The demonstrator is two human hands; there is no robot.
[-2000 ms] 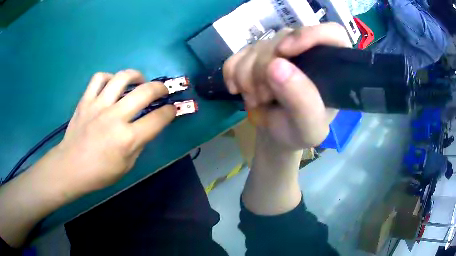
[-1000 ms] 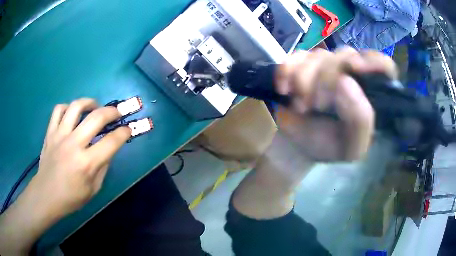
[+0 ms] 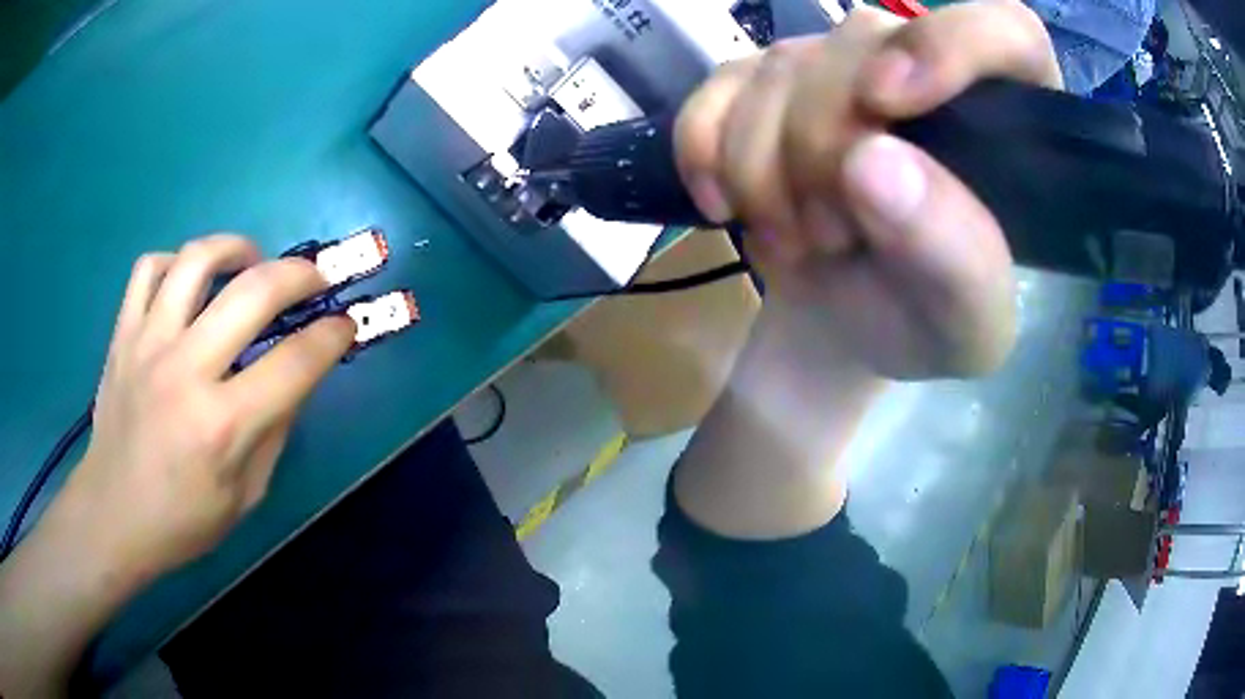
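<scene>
My left hand (image 3: pixel 205 396) lies over two end connectors on the mat, fingertips on their black bodies. The connectors' white-looking faces with orange-red ends show side by side, the upper one (image 3: pixel 352 257) and the lower one (image 3: pixel 384 317). A black cable (image 3: pixel 52 471) runs left from under the hand. My right hand (image 3: pixel 860 205) is shut around a thick black electric screwdriver (image 3: pixel 1079 171). Its ribbed nose (image 3: pixel 631 167) is at the front pickup of the grey-white screw feeder (image 3: pixel 601 260); the tip is hard to make out. A tiny screw (image 3: pixel 422 245) lies on the mat right of the connectors.
The green mat (image 3: pixel 164 123) covers the bench, whose front edge runs diagonally. A red tool (image 3: pixel 904 7) shows partly beyond the feeder. Cardboard boxes (image 3: pixel 1038 560), yellow-black tape (image 3: pixel 574 488) and a blue bin (image 3: pixel 1019 681) are on the floor side. Blue denim clothing shows at top right.
The screwdriver has moved from beside the connectors to the feeder's pickup, its nose now lower and further left than one second ago. The left hand and connectors appear further left than two seconds ago.
</scene>
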